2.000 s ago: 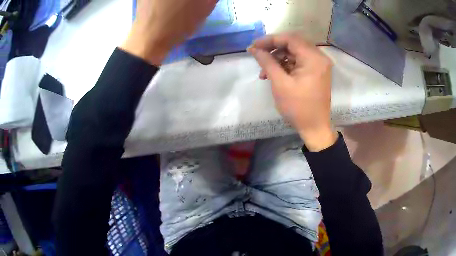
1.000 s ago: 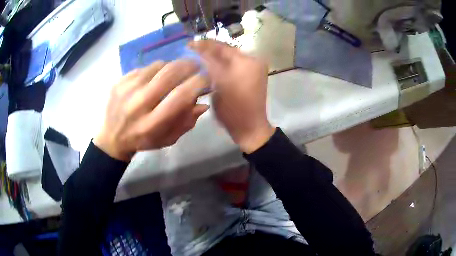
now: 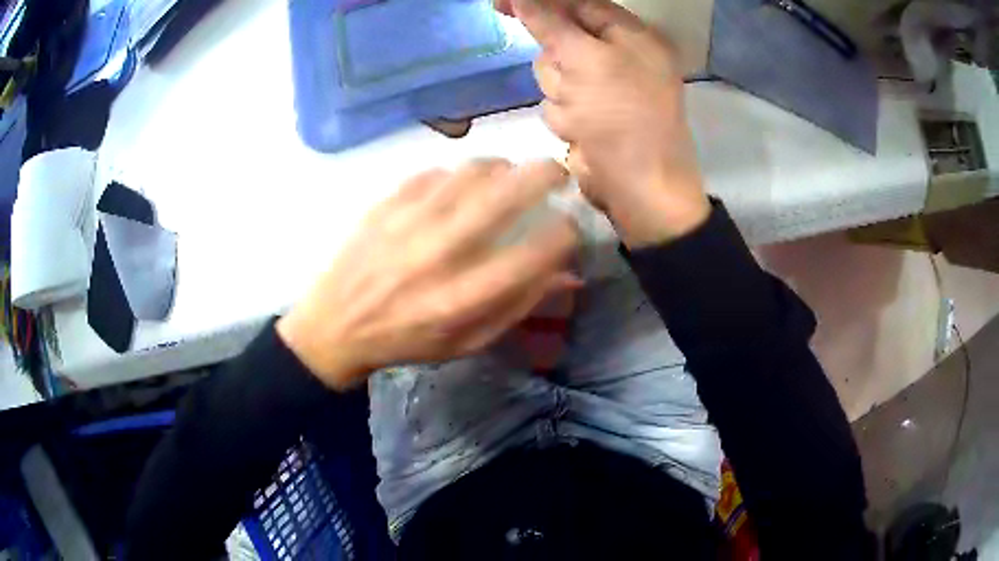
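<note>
The translucent blue sewing template [image 3: 378, 123] lies on the white table at the top centre, with a rectangular outline on it. A small dark tab [image 3: 447, 128] sticks out from under its near edge. My right hand [image 3: 619, 121] is at the template's right edge, fingers bent, fingertips near the top of the picture. My left hand [image 3: 438, 268] is blurred, over the table's front edge and my lap, its fingertips close below the right hand. Whether either hand holds anything cannot be told.
A white fabric stack [image 3: 49, 230] and a black panel [image 3: 110, 296] with a grey piece [image 3: 140, 263] on it lie at left. A grey cloth [image 3: 783, 82] with dark snips [image 3: 811, 24] lies at right. A blue basket [image 3: 301, 510] is below the table.
My hands were close together over the template; now the left hand is lower, nearer my lap, and the right is farther right. The template shows more fully, and the machine's needle area has left view.
</note>
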